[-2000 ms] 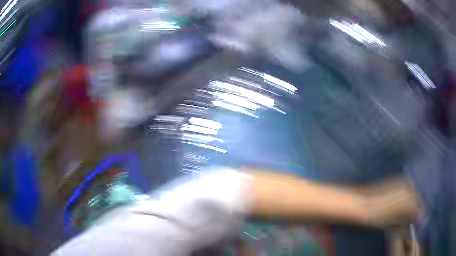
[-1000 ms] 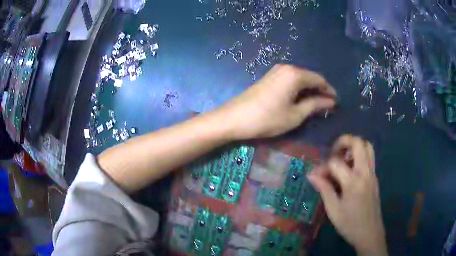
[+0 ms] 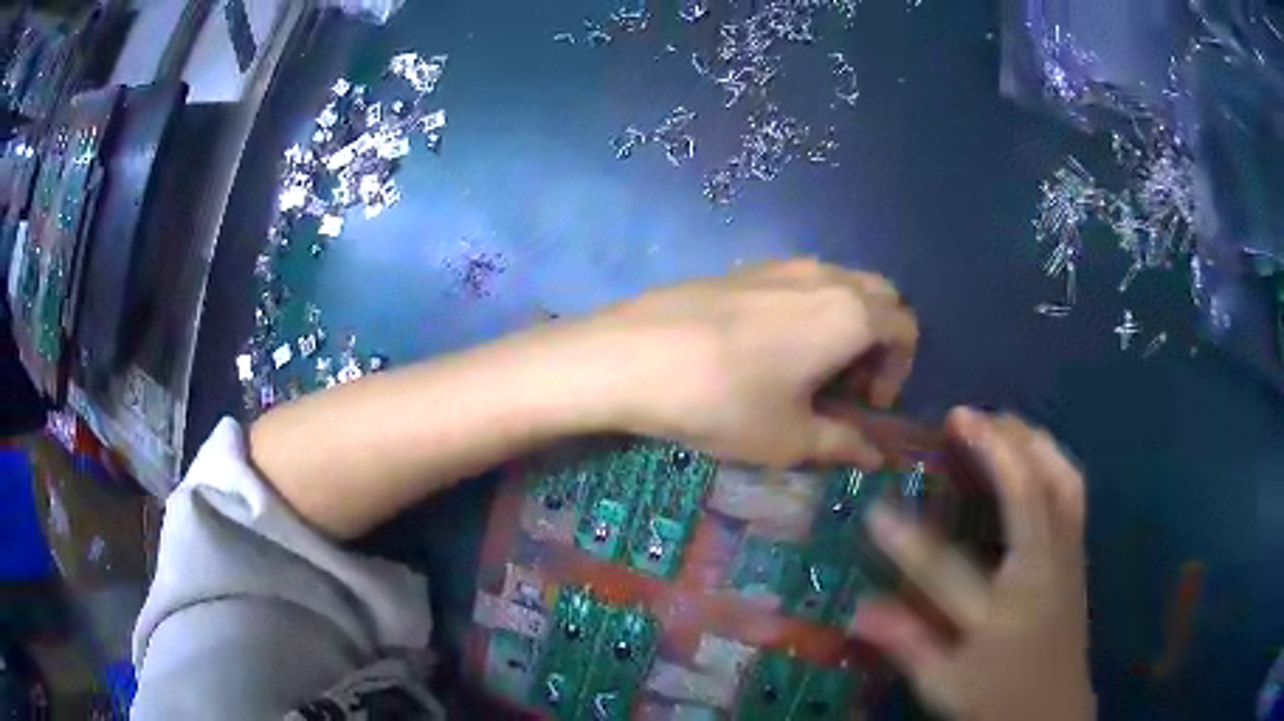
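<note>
A reddish-brown carrier tray point(image 3: 686, 589) lies in front of me with green circuit boards point(image 3: 599, 648) seated in it and greyish blocks between them. My left hand point(image 3: 789, 359) reaches across over the tray's top edge, fingers curled down near the upper right board. My right hand point(image 3: 986, 563) is over the tray's right side, thumb and fingers apart and blurred. Small bright wire parts point(image 3: 852, 489) show on the upper right board between the hands. Whether either hand's fingertips hold a part is hidden or too blurred to tell.
Silver metal plates point(image 3: 352, 155) are scattered at left on the dark mat. Wire parts lie in heaps at the top point(image 3: 760, 141) and right point(image 3: 1127, 211), beside a clear plastic bag point(image 3: 1239, 169). A narrow brown strip point(image 3: 1180, 617) lies at right. Filled carriers point(image 3: 59, 254) stand on the left ledge.
My left hand has moved down and slightly left, from the mat near the right wire heap to the tray's top right. My right hand stays over the tray's right side, its fingers more spread.
</note>
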